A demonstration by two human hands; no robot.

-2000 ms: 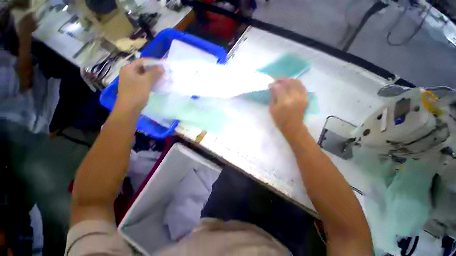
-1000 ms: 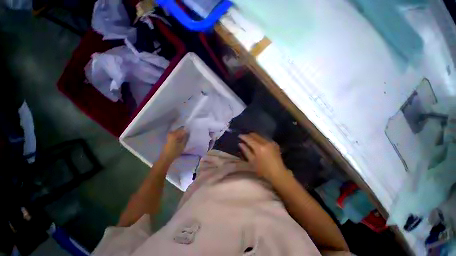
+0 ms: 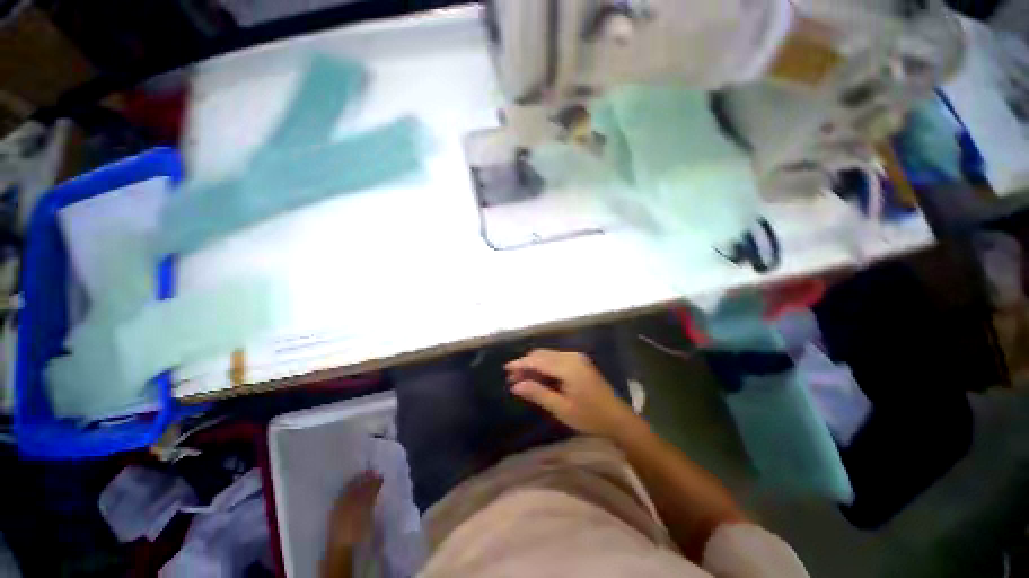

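My left hand is blurred and low in the white bin, against white cloth. Whether it holds any cloth cannot be told. My right hand is over my dark lap below the table edge, fingers loosely curled and thumb apart, with nothing visible in it. Darker green pieces lie crossed on the white table. Pale mint pieces lie from the blue basket onto the table. More mint cloth drapes by the sewing machine.
Black scissor handles show at the table's right front edge. Below hang red and green cloths. A bin with crumpled white cloth stands left of the white bin. The machine's metal plate is at the table's middle.
The view has swung right and up, showing the blue basket, table and machine. My left hand remains in the white bin, now lower in view. My right hand remains over the lap.
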